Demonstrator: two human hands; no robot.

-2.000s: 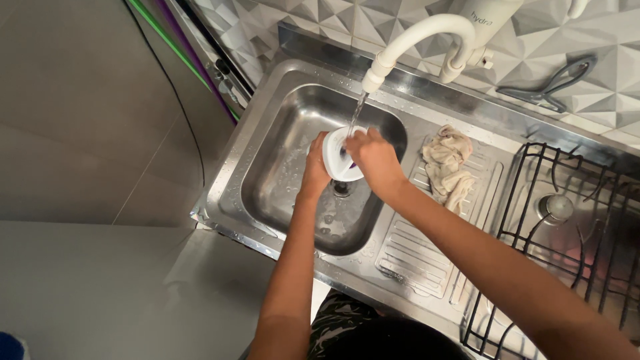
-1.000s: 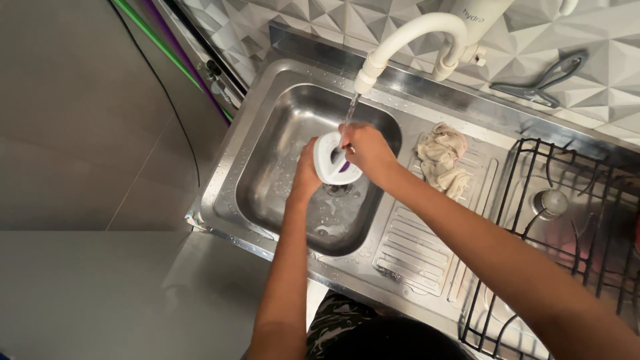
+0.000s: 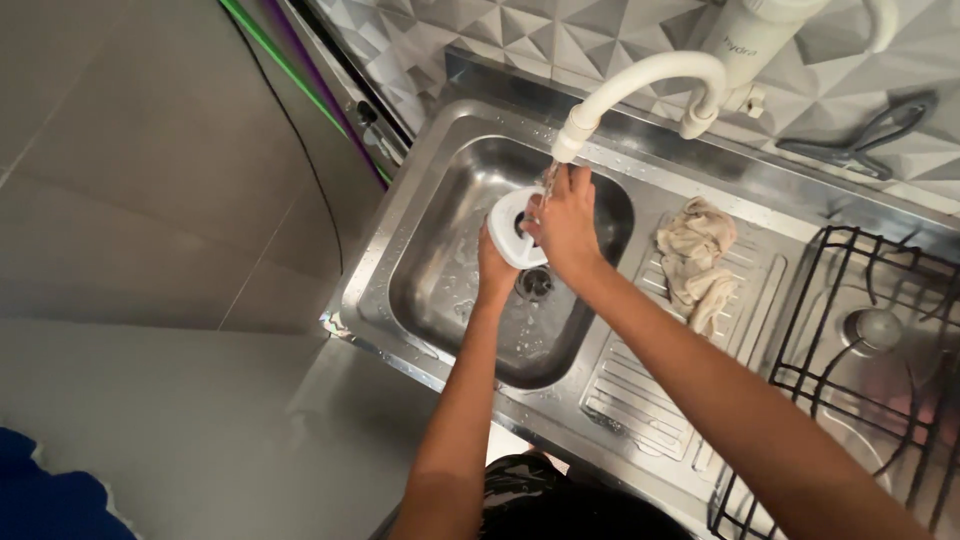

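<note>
My left hand (image 3: 496,259) grips the left side of a white plastic piece with a dark round opening (image 3: 511,234), possibly a lid, over the stainless steel sink basin (image 3: 442,277). My right hand (image 3: 568,217) is at the right side of the piece, some fingers near its opening and others raised under the running water. Whether those fingers hold anything is hidden. Water falls from the white curved faucet (image 3: 574,139) onto this hand. Below the piece shows the sink drain (image 3: 535,283).
A crumpled beige cloth (image 3: 694,259) lies on the ribbed drainboard (image 3: 637,397). Right of it stands a stove with a black grate (image 3: 806,360). A grey squeegee-like tool (image 3: 862,146) rests behind the sink by the tiled wall. Green and purple poles (image 3: 285,64) lean at the left.
My right hand has moved up off the face of the white piece, its fingers now raised in the water stream. My left hand still holds the piece.
</note>
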